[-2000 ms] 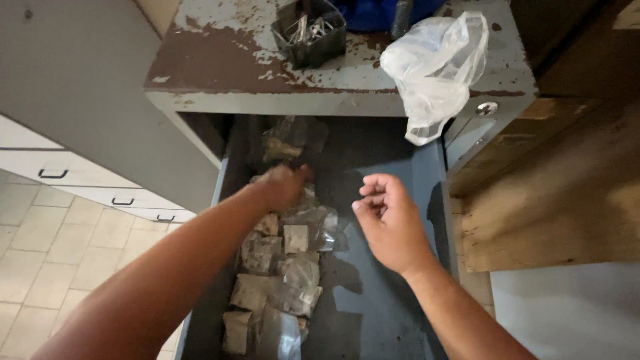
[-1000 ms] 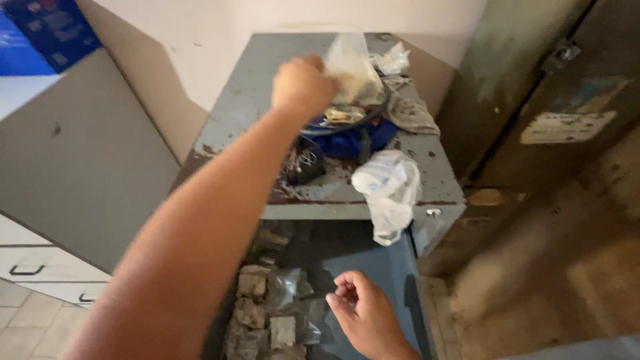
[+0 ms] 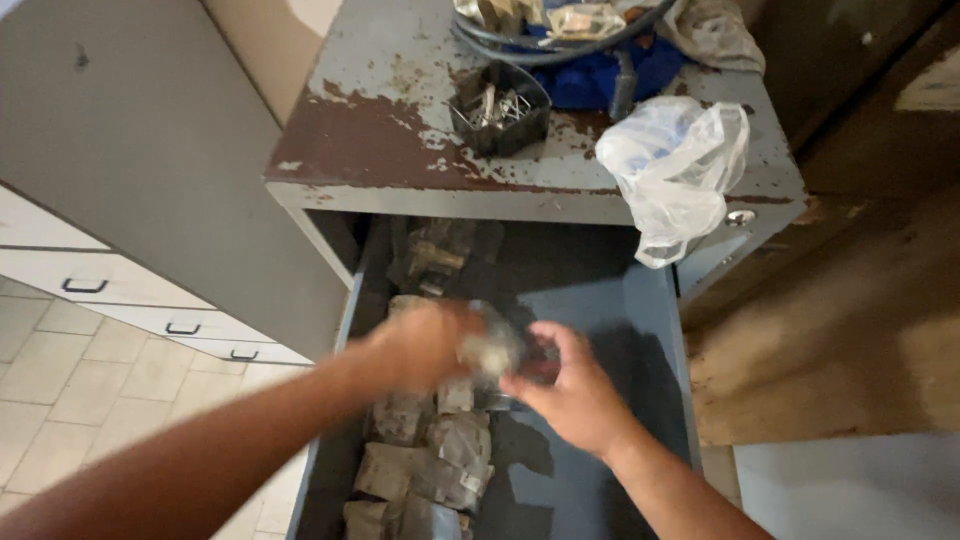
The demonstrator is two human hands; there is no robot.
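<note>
Over the pulled-out metal drawer [image 3: 585,465], my left hand [image 3: 427,345] grips a small clear plastic bag [image 3: 491,345] with something pale inside; the bag is blurred by motion. My right hand [image 3: 577,390] is close by on the bag's right side, fingers curved and apart; whether a fingertip touches the bag cannot be told. Beneath and around my left hand, several small packets [image 3: 397,469] in brown wrapping and clear plastic lie along the drawer's left side. More bagged pieces [image 3: 439,259] lie at its back left.
On the worn metal cabinet top [image 3: 375,135] stand a dark container [image 3: 501,112] of small metal pieces and a blue object [image 3: 570,75] with a grey cable [image 3: 517,52]. A white plastic bag [image 3: 679,172] hangs over the front edge. Wooden furniture [image 3: 825,345] stands at right.
My left hand was over the things on the cabinet top one second ago and is now down over the drawer with a small bag. The view has tilted down.
</note>
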